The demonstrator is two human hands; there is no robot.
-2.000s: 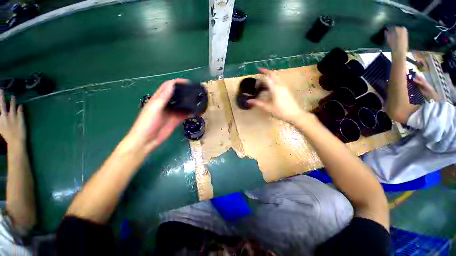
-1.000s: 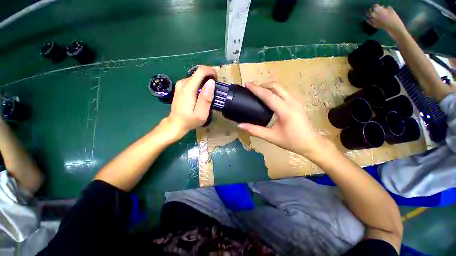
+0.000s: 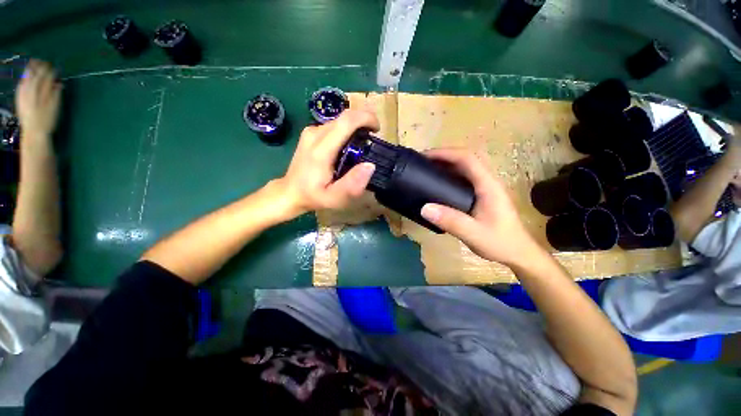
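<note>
My left hand (image 3: 333, 166) grips the ribbed, shiny end of a black inner unit (image 3: 382, 158). My right hand (image 3: 479, 203) grips the smooth black outer sleeve (image 3: 426, 191) around its other end. The two parts form one long cylinder, tilted down to the right above the cardboard sheet (image 3: 471, 122). The ribbed part shows outside the sleeve. How far the unit reaches inside is hidden. Two more inner units stand on the green surface beyond my left hand, one at the left (image 3: 266, 118) and one at the cardboard's corner (image 3: 328, 104).
Several hollow black sleeves (image 3: 581, 229) lie and stand at the cardboard's right side. A pale metal upright (image 3: 398, 45) rises at the far side. More black units (image 3: 177, 41) stand beyond. Neighbours' arms reach in at the left (image 3: 36, 162) and right (image 3: 707, 195).
The joined parts have shifted slightly right and down in my hands, with the ribbed part still showing. The left neighbour's hand has come forward; the far units have moved right.
</note>
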